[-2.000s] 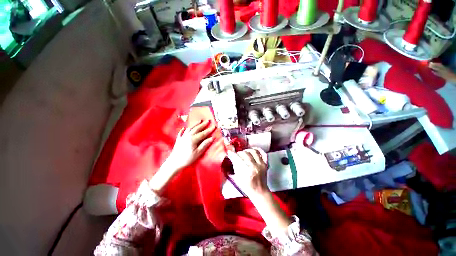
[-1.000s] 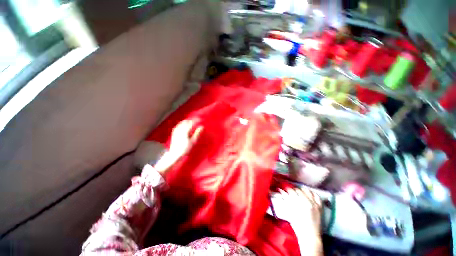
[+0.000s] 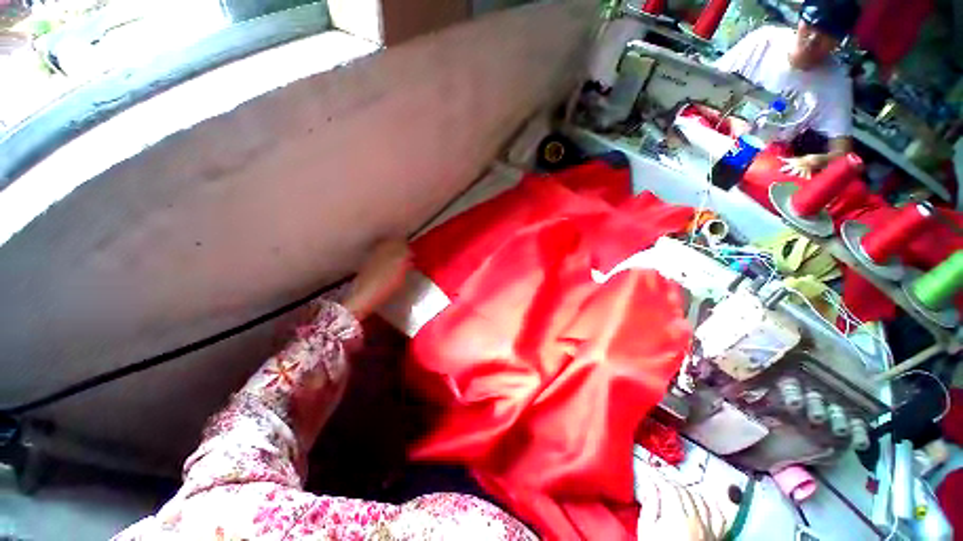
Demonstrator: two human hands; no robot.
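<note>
Red cloth pieces (image 3: 549,349) lie spread and rumpled left of the overlock machine (image 3: 755,343) and hang over the table's front edge. My left hand (image 3: 382,277) is at the cloth's far left edge beside the wall; its fingertips are unclear, so I cannot tell if it grips the cloth. My right hand (image 3: 681,509) is low on the white table, cut off by the bottom edge and washed out; its grip is unclear. The pale tension knobs (image 3: 824,410) show on the machine front.
The wall (image 3: 264,201) runs close along the left. Red cones (image 3: 829,185) and a lime green cone (image 3: 942,283) stand behind the machine. A person in a white top (image 3: 792,79) sits at another machine (image 3: 676,85). A pink reel (image 3: 794,483) lies near the green band (image 3: 748,511).
The view has swung left. My left hand has moved from on the cloth to its left edge by the wall. My right hand now shows only at the bottom edge.
</note>
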